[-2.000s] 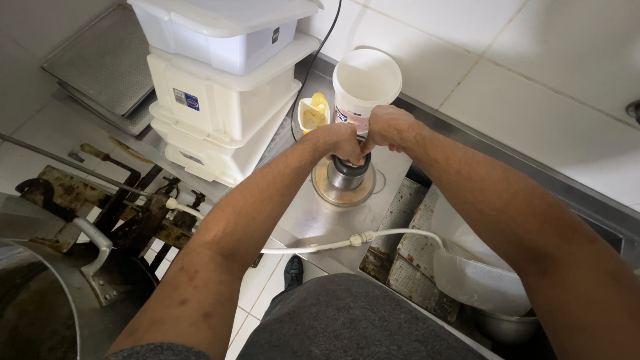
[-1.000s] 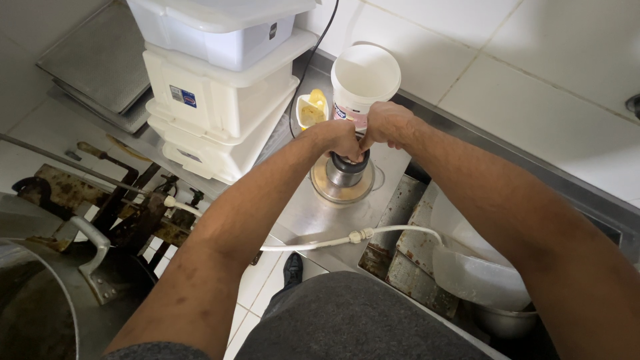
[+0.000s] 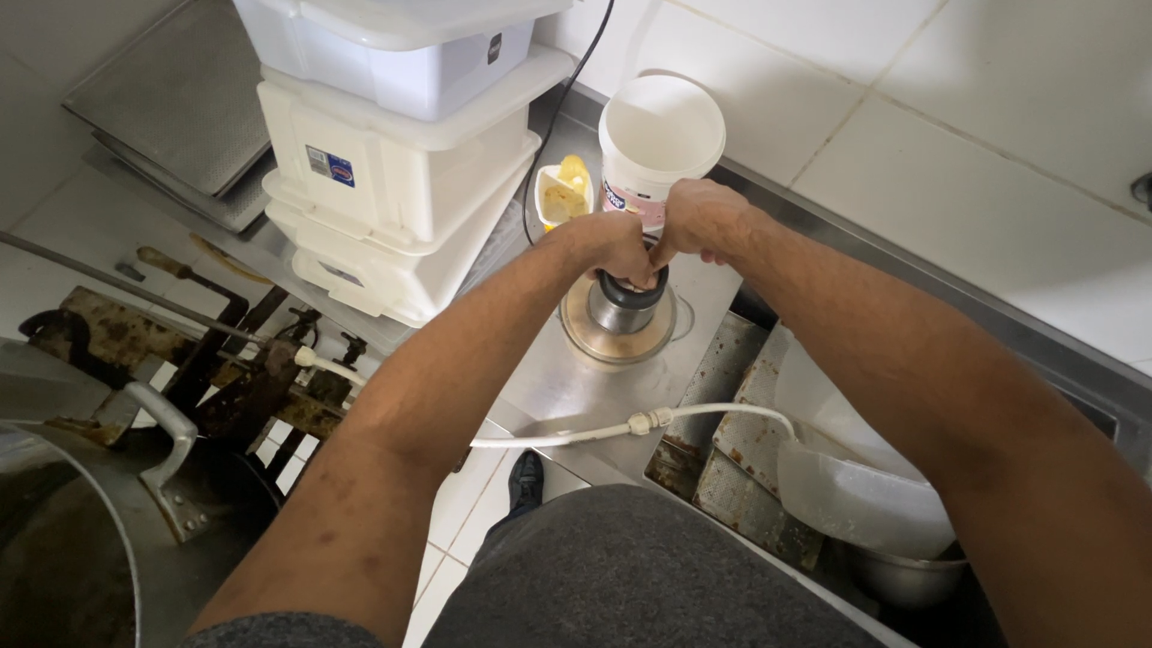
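Note:
Both of my hands meet over an upright metal appliance with a black top (image 3: 623, 310), perhaps an immersion blender's motor body. My left hand (image 3: 616, 247) lies on its black top with bent fingers. My right hand (image 3: 702, 220) touches that top from the other side, thumb pointing down. The metal part stands over a round, clear-walled bowl or jug (image 3: 621, 351) with a side handle and light brown contents. Just behind my hands are a white plastic bucket (image 3: 661, 135) with a pink label and a small white tub (image 3: 562, 193) holding something yellow.
Lidded white plastic boxes (image 3: 387, 171) are stacked at the left of the steel counter (image 3: 576, 396). A black cable (image 3: 576, 81) runs beside them. A white hose (image 3: 576, 438) crosses the front. A large metal pot (image 3: 135, 540) stands lower left; trays and a plastic container (image 3: 855, 486) lie right.

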